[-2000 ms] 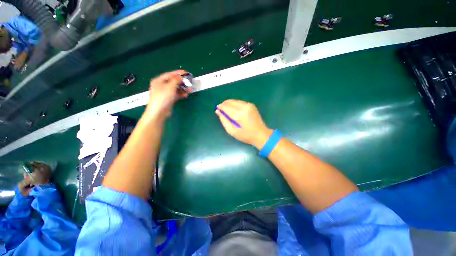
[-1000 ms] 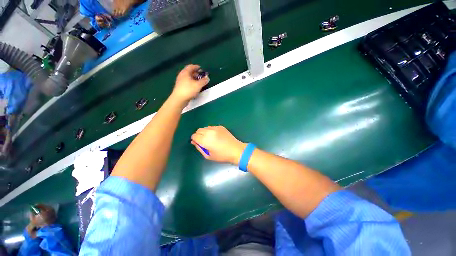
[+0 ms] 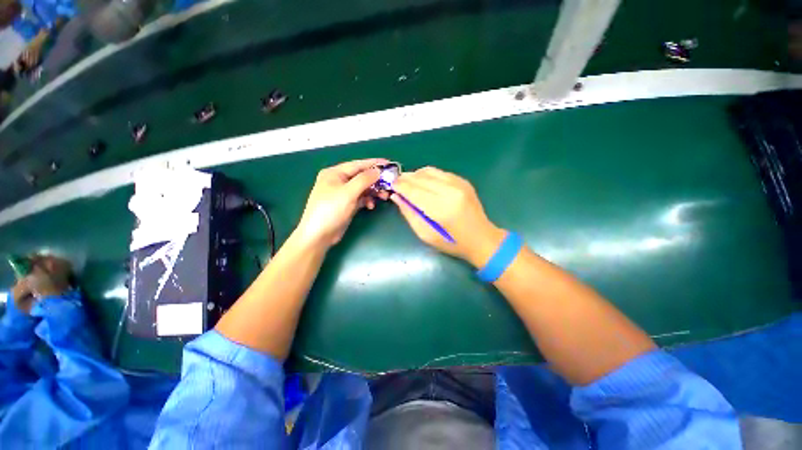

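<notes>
My left hand (image 3: 339, 200) holds a small dark unit with a pale, silvery inside (image 3: 386, 177) in its fingertips, above the green bench mat. My right hand (image 3: 440, 209) holds a thin blue-violet stick (image 3: 426, 219) that slants back under the palm side. The fingertips of both hands meet at the unit, and the stick's front end is at or near it; contact cannot be made out. A bright blue band (image 3: 500, 257) is on my right wrist.
A black box (image 3: 214, 264) with torn white paper and a cable stands left. A white rail (image 3: 352, 130) with a post (image 3: 576, 44) borders the belt, which carries several small dark units (image 3: 273, 101). A shiny black item (image 3: 778, 167) lies far right. Another person's hands (image 3: 44, 277) are at left.
My left hand has come back from over the belt with the unit and met my right hand above the mat. The stick now shows along more of its length. The view has shifted.
</notes>
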